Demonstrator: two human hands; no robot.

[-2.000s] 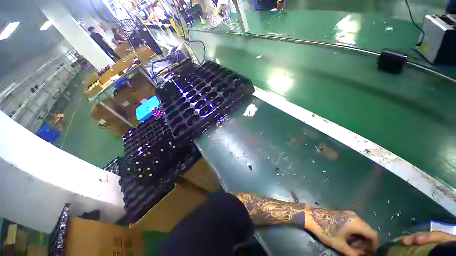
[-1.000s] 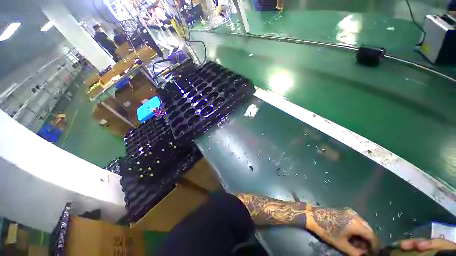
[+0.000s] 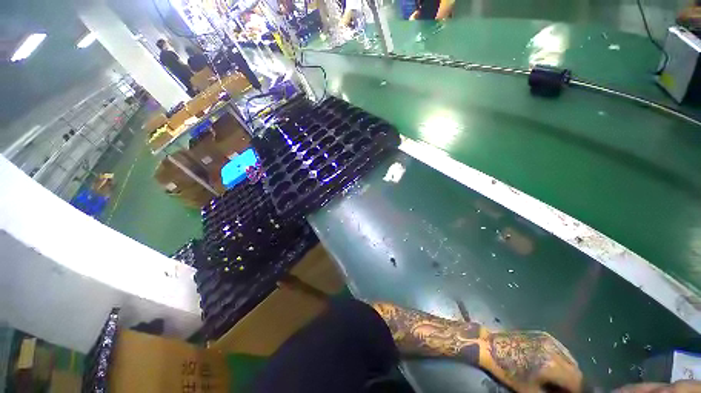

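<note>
My left hand [image 3: 538, 368], on a tattooed forearm, is low in the head view at the bottom edge. Its fingers curl round a dark round part, seemingly a black cylindrical housing, mostly cut off by the edge. My right hand [image 3: 661, 388] shows only as a thin strip of skin at the bottom right edge. What it holds is out of the picture. Both hands are over the near side of the dark green bench [image 3: 438, 230].
Stacked black blister trays [image 3: 330, 153] stand at the bench's far left end, beside a blue box [image 3: 240, 169]. A white rail [image 3: 530, 211] divides bench and green belt [image 3: 492, 115]. A black cylindrical unit [image 3: 549, 80] lies on the belt. Small specks litter the bench. People stand far off.
The black unit on the belt has moved left. The view has shifted slightly, and both hands now sit lower, more cut off by the bottom edge.
</note>
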